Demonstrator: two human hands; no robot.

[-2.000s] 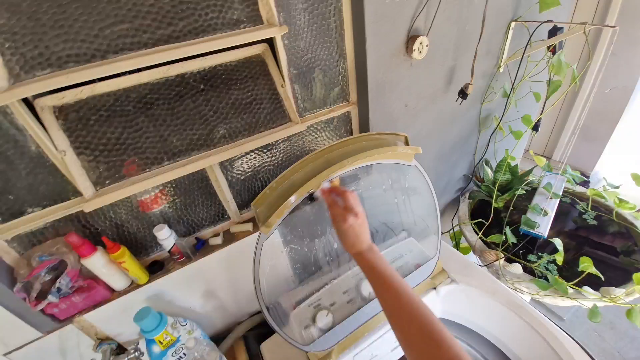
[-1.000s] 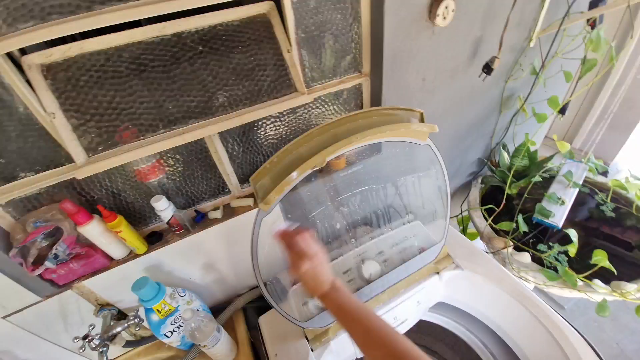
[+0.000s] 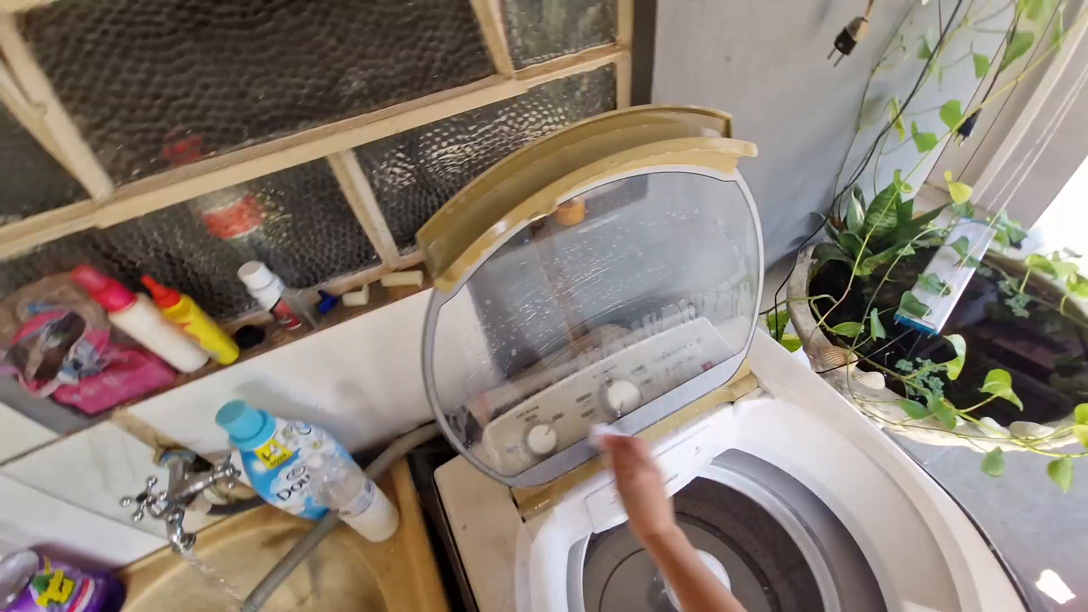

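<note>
My right hand point(image 3: 637, 484) is at the lower edge of the raised, transparent lid point(image 3: 595, 280) of a top-loading washing machine. A small white thing point(image 3: 605, 433) shows at its fingertips, blurred; what it is I cannot tell. Droplets and wet streaks mark the lid, and a yellowed plastic handle strip point(image 3: 586, 170) runs along its top. Through the lid the control panel point(image 3: 586, 399) with its round knobs is visible. Below my forearm lies the open drum point(image 3: 748, 544), partly hidden by the arm. My left hand is out of view.
Left of the machine, a chrome faucet point(image 3: 178, 497) runs over a yellowish basin point(image 3: 340, 569), beside a blue-capped bottle point(image 3: 285, 459) and a clear spray bottle point(image 3: 361, 506). More bottles line the window ledge point(image 3: 255, 327). A plant pot point(image 3: 858, 391) stands right; a gray hose point(image 3: 297, 552) crosses the basin.
My right hand has moved from the upper part of the lid down to its lower edge. The lid has stayed raised. The view has shifted closer and lower.
</note>
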